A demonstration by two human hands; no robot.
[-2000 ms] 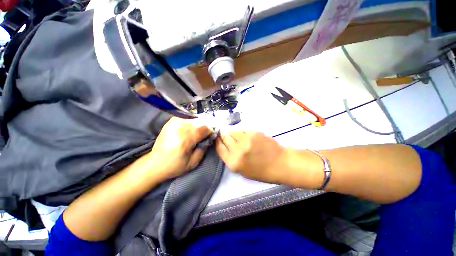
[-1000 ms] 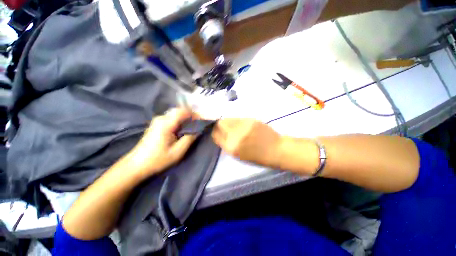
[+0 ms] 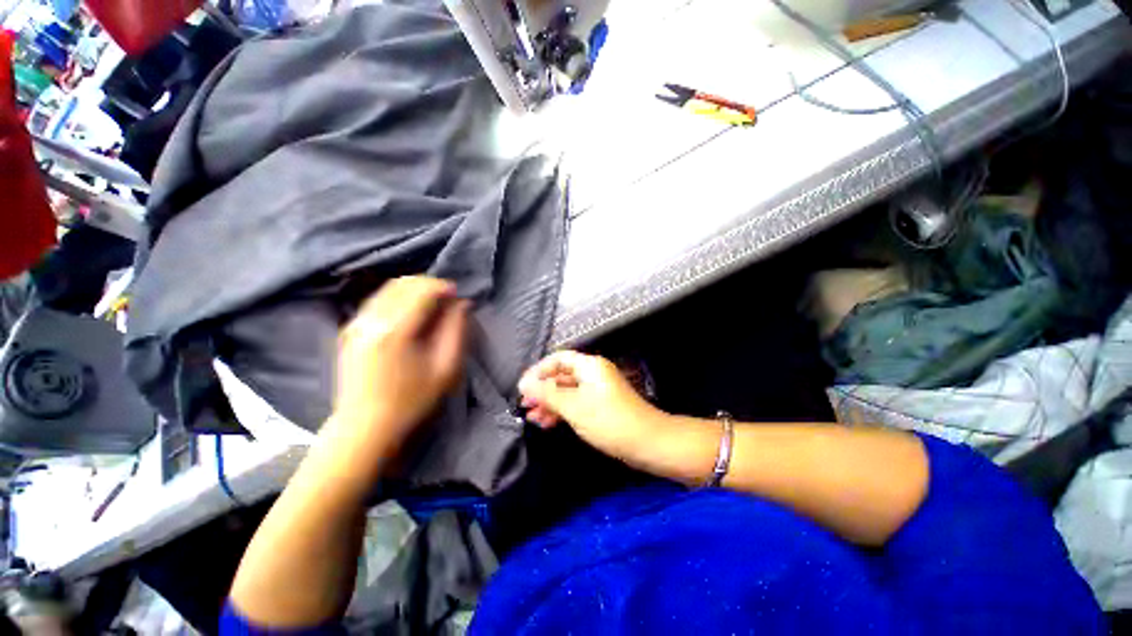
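Note:
The dark grey garment shell [image 3: 310, 162] lies heaped on the left of the table and hangs over its front edge. A finely ridged grey ribbing [image 3: 528, 255] runs down its right side. My right hand [image 3: 577, 395] has curled fingers at the garment's lower right edge; whether it pinches the edge cannot be told. My left hand [image 3: 404, 354] is blurred, over the middle of the garment, with its fingers bent; its grip is unclear. The needle area of the sewing machine [image 3: 552, 56] shows at the top, beyond both hands.
Thread snips [image 3: 714, 104] lie on the white table [image 3: 670, 205], right of the machine. A grey cord [image 3: 857, 106] and a yellow-brown handled tool [image 3: 884, 25] are farther right. A tape measure [image 3: 745, 236] runs along the front edge. Green and white fabric [image 3: 968, 298] lies below right.
The view has shifted, with the machine now near the top. Both hands have moved away from the needle area and apart. The garment's ribbed edge is spread over the table's front edge.

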